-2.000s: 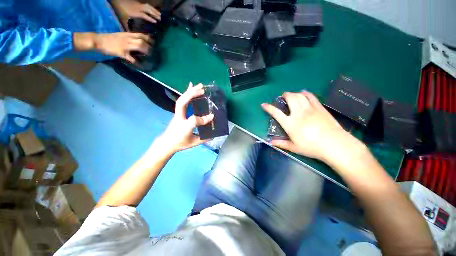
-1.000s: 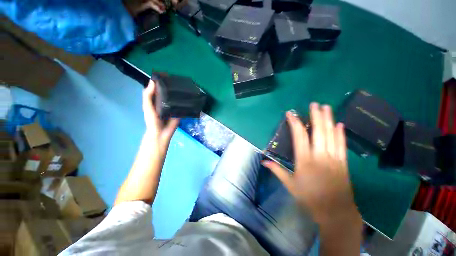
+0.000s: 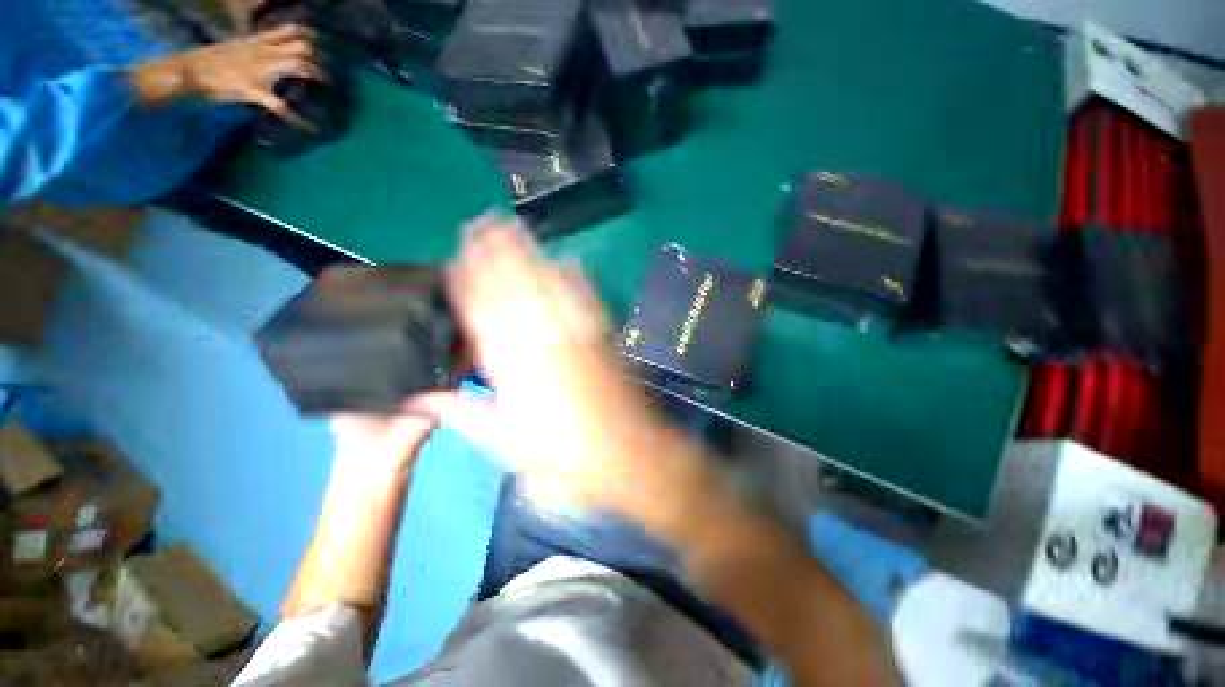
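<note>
A black product box (image 3: 352,338) rests on my left hand (image 3: 383,427), held beyond the table's front edge; it is blurred. My right hand (image 3: 524,342) is beside the box's right side, fingers extended and blurred; whether it touches the box I cannot tell. Another product box (image 3: 696,322) lies flat near the green table's (image 3: 860,423) front edge, gold lettering up, with shiny shrink film at its corners. More boxes stand in a row to its right, the rightmost on the red rollers.
Black boxes (image 3: 511,54) are piled at the table's back left. Another person's hand (image 3: 255,70) is on boxes at the far left. The infeed roller conveyor (image 3: 1095,403) and white control panel (image 3: 1118,530) are at right. Brown cartons (image 3: 175,604) lie on the floor at lower left.
My right hand has left the box at the table edge and moved left to the held box. That box now lies flat by itself. The view has shifted right.
</note>
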